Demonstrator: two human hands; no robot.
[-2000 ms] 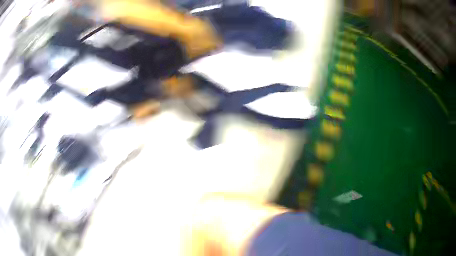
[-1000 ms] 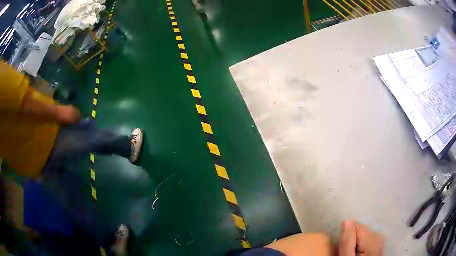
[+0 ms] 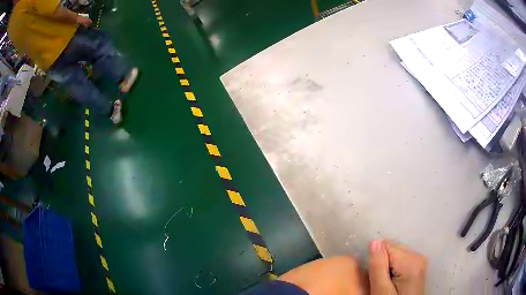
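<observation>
My left hand (image 3: 398, 268) is at the bottom edge, over the near part of the table. Its forearm comes in from the left out of a dark sleeve. The thumb is up against curled fingers, and whether something small is pinched there cannot be told. My right hand is not seen. Pliers (image 3: 484, 222) with black curved handles lie at the right, their tips by a small crinkled clear plastic bag (image 3: 495, 176). Neither is touched by my hand.
The light-grey table (image 3: 346, 144) has its corner at upper centre. Paper sheets (image 3: 461, 75) lie upper right, black-handled shears (image 3: 510, 248) lower right. A person (image 3: 75, 63) in yellow is on the green floor at upper left. A blue bin (image 3: 51, 250) is lower left.
The view has shifted, so the table, papers and pliers sit further left and higher. The person has walked further away. My left hand stays low over the table, in a similar pose.
</observation>
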